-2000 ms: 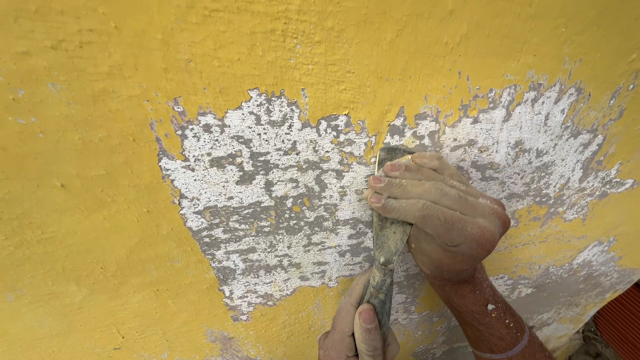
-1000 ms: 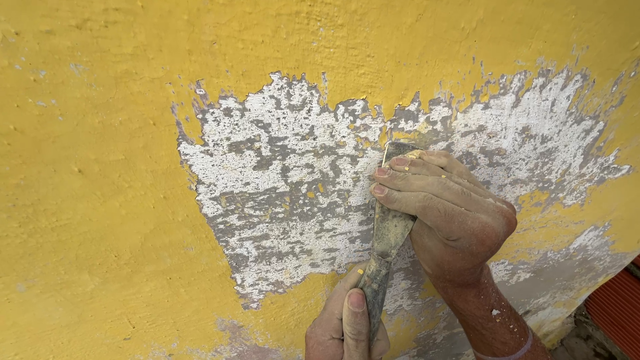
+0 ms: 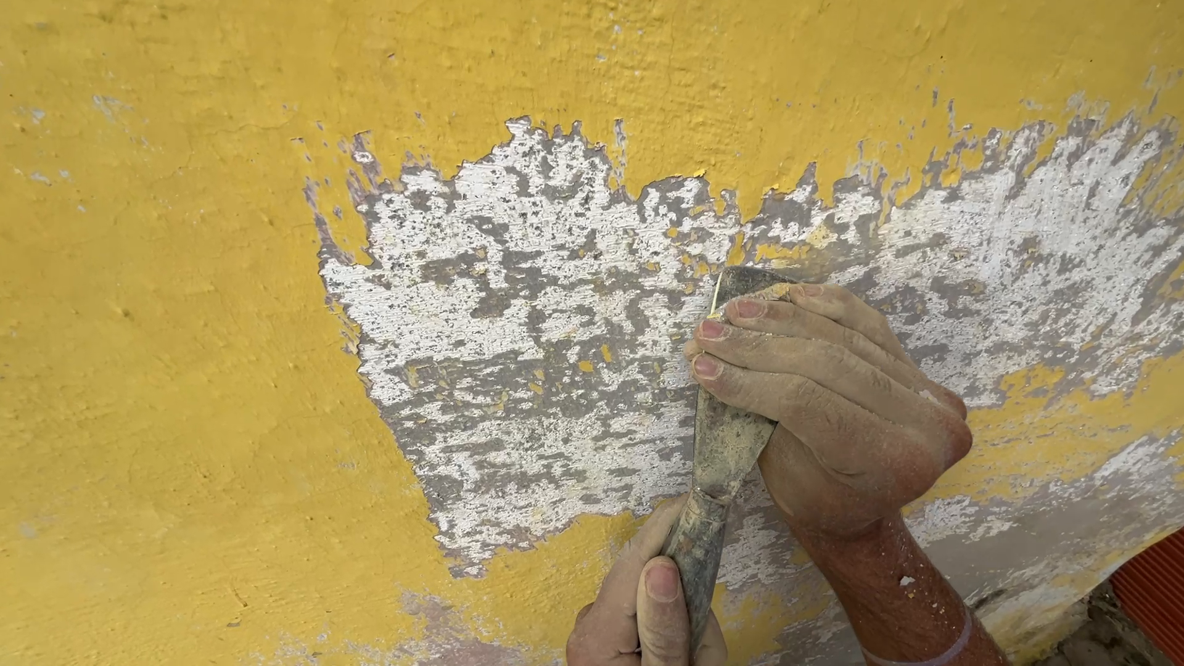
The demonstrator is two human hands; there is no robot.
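My left hand [image 3: 647, 601] is wrapped around the worn handle of a paint scraper [image 3: 731, 444] at the bottom centre. The fingers of my right hand [image 3: 832, 398] press flat across the scraper's metal blade, which points up the wall. The blade's top edge lies at a small strip of yellow paint within the bared white and grey patch [image 3: 518, 351] of the wall. Dust coats both hands. Part of the blade is hidden under my right fingers.
Yellow paint [image 3: 185, 370] with a rough surface surrounds the bared patch. A second bared stretch [image 3: 1027, 536] runs along the lower right. In the bottom right corner are a red ridged object [image 3: 1152, 587] and dark rubble beside the wall's edge.
Yellow paint that reached down to the blade's tip two seconds ago has come off there, leaving bared wall. Both hands keep their hold on the scraper, whose blade sits slightly lower against the patch.
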